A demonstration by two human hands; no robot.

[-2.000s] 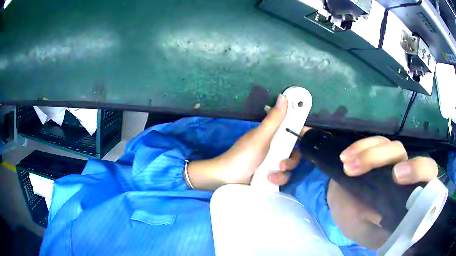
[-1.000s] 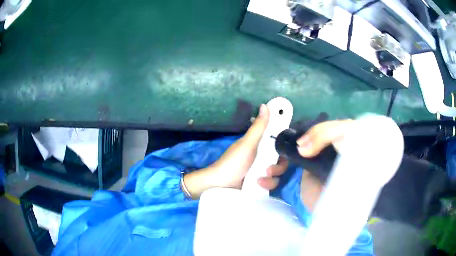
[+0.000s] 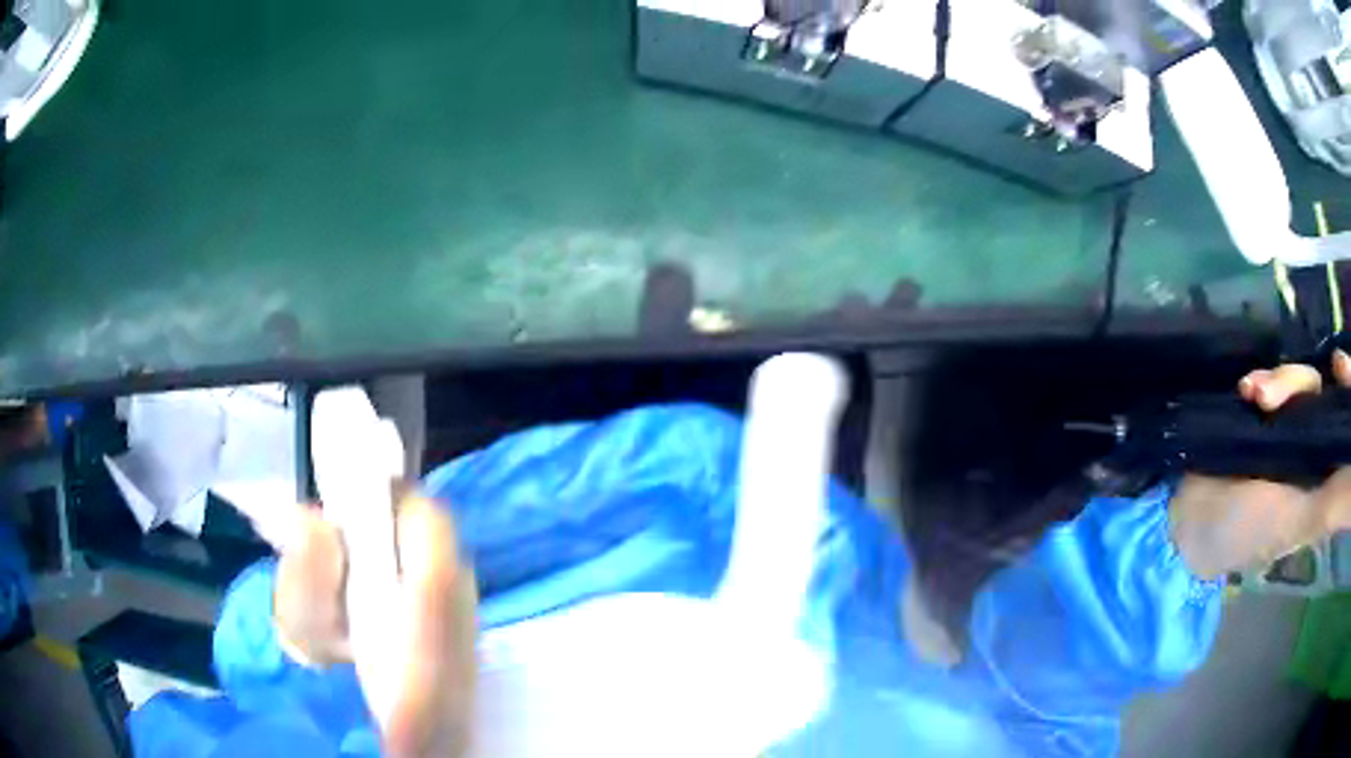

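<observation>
The white stand body [image 3: 637, 689] lies against the blue smock at the bottom, blurred and overexposed. One upright arm [image 3: 793, 459] points up at the middle, just below the bench edge. My left hand [image 3: 378, 607] is wrapped around the other white arm at the left, with fingers on both sides of it. My right hand [image 3: 1259, 518] is at the right edge, partly cut off. It holds the black electric screwdriver [image 3: 1222, 437], whose thin bit points left, apart from the stand. Screws are too small to make out.
The green bench [image 3: 445, 178] crosses the top. Pale boxes with metal mechanisms [image 3: 1074, 89] stand at its back right, near a white curved part [image 3: 1230, 156]. Dark green crates [image 3: 148, 644] with white papers [image 3: 200, 452] are below at the left.
The screwdriver and my right hand have moved away to the right from the stand. My left hand has shifted left from the middle arm to the other arm, and the stand has turned.
</observation>
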